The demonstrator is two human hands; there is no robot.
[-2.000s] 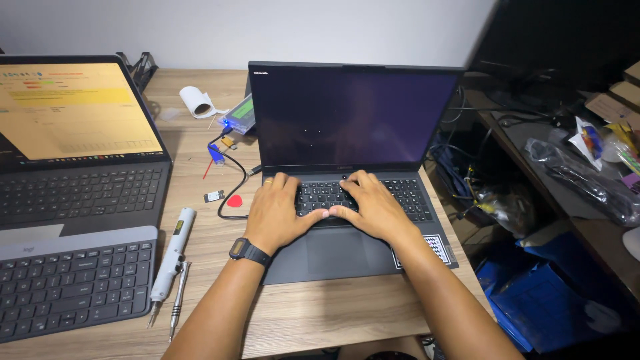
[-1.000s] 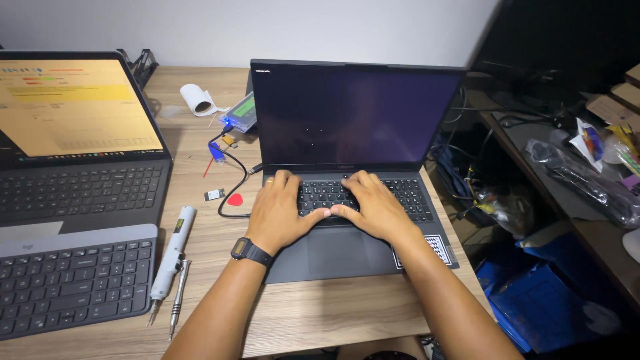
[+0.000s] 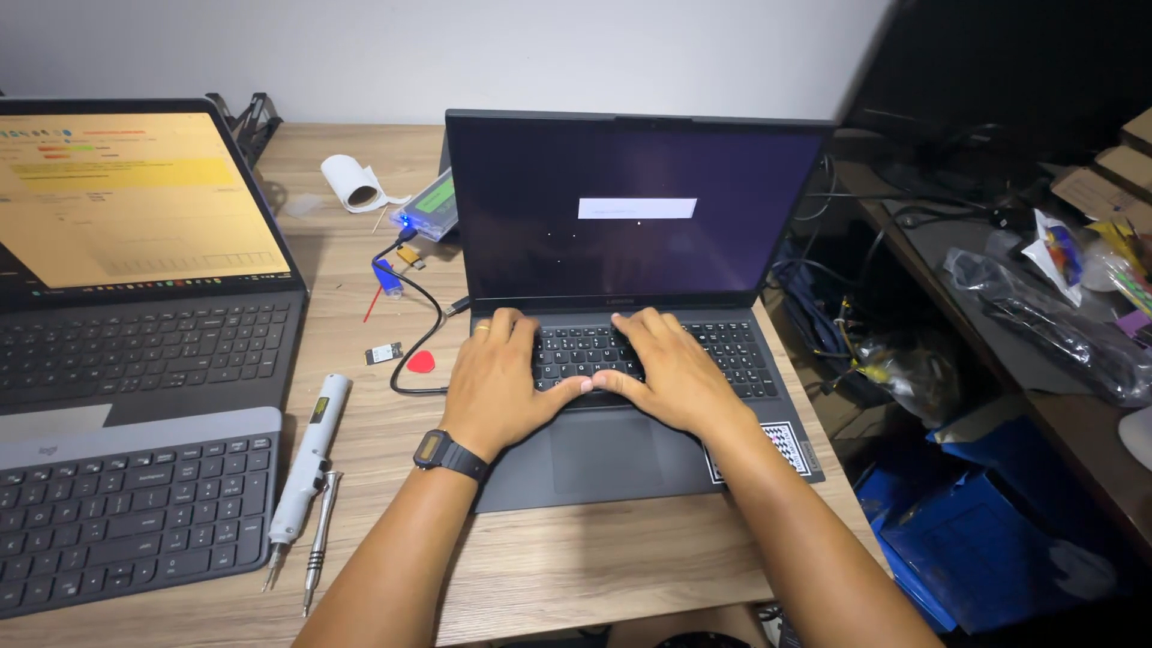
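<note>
A dark grey Lenovo laptop (image 3: 605,459) stands unfolded on a wood-grain desk, a small pale box showing on its dark screen (image 3: 637,208). My left hand (image 3: 504,382) rests over the left part of the laptop's keyboard (image 3: 585,353), fingers spread, a ring on one finger and a digital watch (image 3: 450,454) on the wrist. Over the right part of the keys lies my right hand (image 3: 670,373), fingers apart. The thumbs meet or nearly meet near the lower key rows. Neither hand grasps anything. A black cable (image 3: 441,319) runs from a lit, clear-cased drive (image 3: 430,211) towards the laptop's left side.
Left are another laptop (image 3: 144,351), a Logitech keyboard (image 3: 135,513), an electric screwdriver (image 3: 310,459) and a slim metal screwdriver (image 3: 320,544). A small circuit card (image 3: 383,353), red pick (image 3: 421,362), blue piece (image 3: 388,278) and paper roll (image 3: 353,184) lie behind. Right stands a cluttered dark desk (image 3: 990,333).
A pale box has appeared on the laptop's dark screen, and the small writing at its upper left corner is gone. Both hands have stayed in place over the keyboard.
</note>
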